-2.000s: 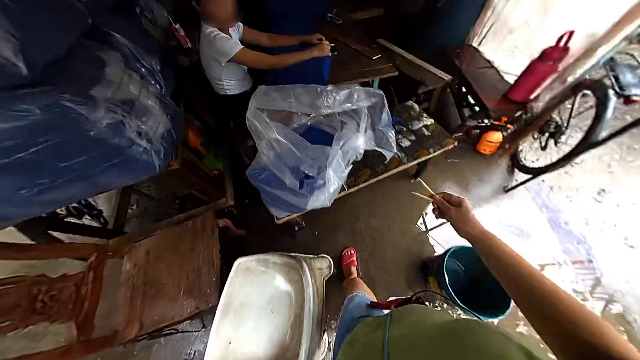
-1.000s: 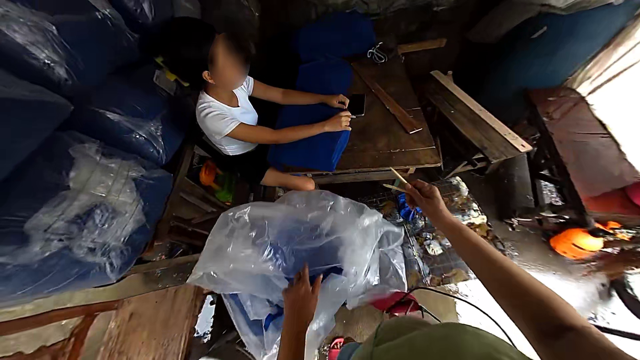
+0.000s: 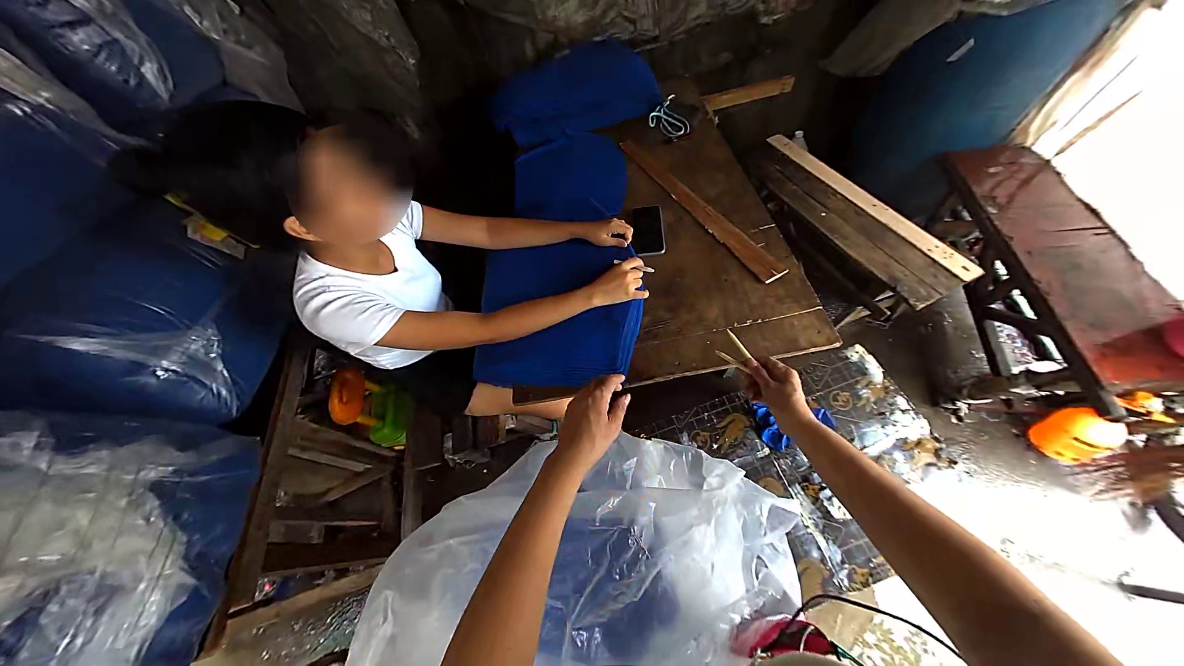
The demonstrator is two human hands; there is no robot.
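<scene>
My left hand [image 3: 592,421] touches the near corner of a stack of blue fabric [image 3: 564,333] on a wooden table [image 3: 731,305]; whether the fingers grip it is unclear. Between the fingers of my right hand [image 3: 777,393] are two thin pale sticks [image 3: 735,351], held just off the table's near edge. Below both forearms lies a large clear plastic bag [image 3: 666,546] with blue material inside. A person in a white shirt [image 3: 370,287] sits at the left of the table, both hands at the stack's right edge, one holding a small thin tool.
A phone [image 3: 648,229], a wooden strip [image 3: 703,213] and a coiled cord [image 3: 669,120] lie on the table. Wooden benches [image 3: 860,222] stand to the right. Plastic-wrapped blue bundles [image 3: 120,324] are piled at left. An orange object [image 3: 1078,435] is at right.
The view has shifted toward the table. My left hand has moved from over the plastic bag to the blue stack. The two sticks stay in my right hand.
</scene>
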